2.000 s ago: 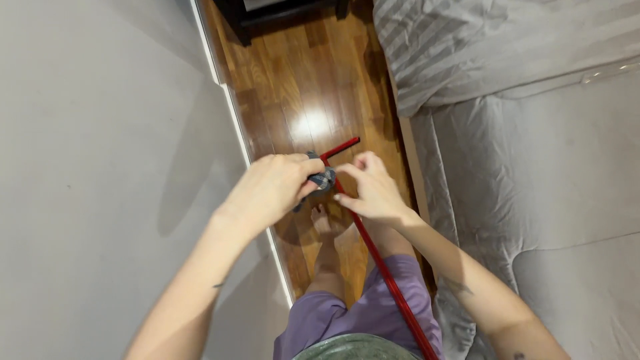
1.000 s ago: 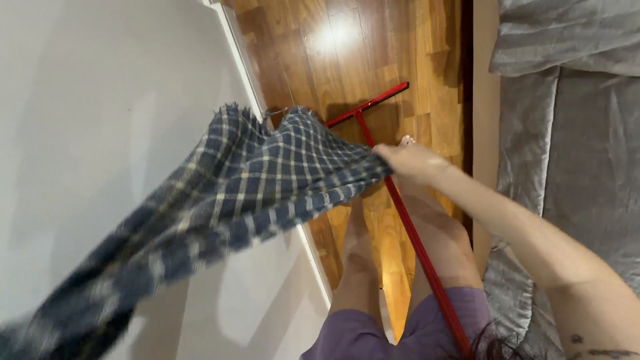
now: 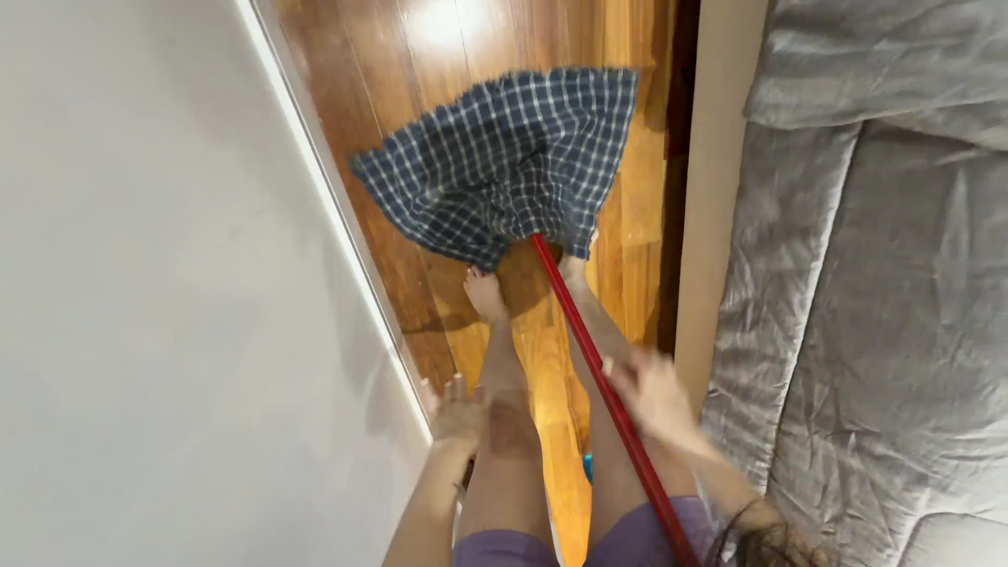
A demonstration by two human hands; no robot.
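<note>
A dark blue and white checked cloth (image 3: pixel 512 150) is spread over the head end of a red-handled floor squeegee, just in front of my feet; the squeegee's head is hidden beneath it. The red pole (image 3: pixel 602 378) slants from the cloth down toward my body at the lower right. My left hand (image 3: pixel 457 417) is empty with its fingers apart, near the wall side of my leg. Beside the pole is my right hand (image 3: pixel 650 390), blurred, its fingers spread near the pole; no grip on it can be made out.
A pale wall with a white baseboard (image 3: pixel 315 165) runs along the left. On the right stands a bed or couch with a beige side edge (image 3: pixel 713 197) and a grey quilted cover (image 3: pixel 890 315). Wooden floor (image 3: pixel 630 299) lies between. A small turquoise thing (image 3: pixel 588 468) shows between my legs.
The checked cloth, held in my right hand and stretched out to the left a second ago, now lies draped over the squeegee's head. My right hand has let go of it.
</note>
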